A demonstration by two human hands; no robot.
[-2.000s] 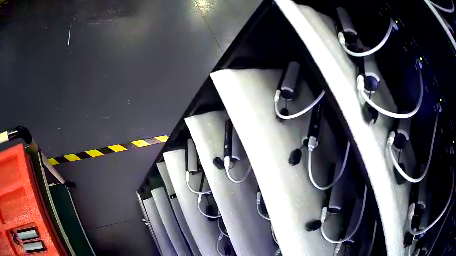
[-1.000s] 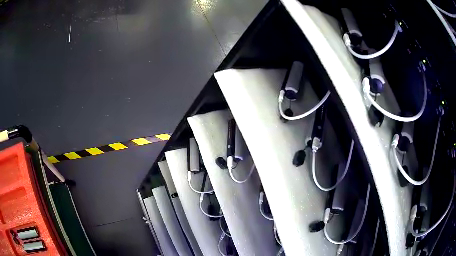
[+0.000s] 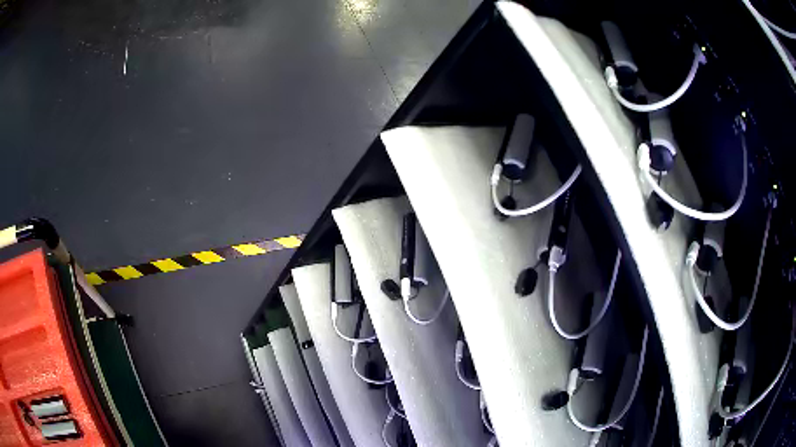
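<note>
Neither of my hands is in view. A tall black rack with sloped shelves fills the right side, and its shelf lining (image 3: 454,192) is whitish. Finger-sized devices lie on the shelves, such as a grey and black device (image 3: 519,144) and a mostly black device (image 3: 561,229). A white charging cable (image 3: 559,330) loops from the dark back of the rack to a device's end. A small black cap (image 3: 526,281) lies beside one device. Small indicator lights (image 3: 744,114) show on the black back panel.
At the lower left, a red-orange tray (image 3: 35,349) with two grey devices (image 3: 58,417) sits on a cart with a dark green deck (image 3: 122,375) and a push handle (image 3: 26,232). Yellow-black tape (image 3: 209,257) crosses the grey floor between cart and rack.
The rack has shifted slightly right and down in the picture. The devices, cables and tray look otherwise unchanged.
</note>
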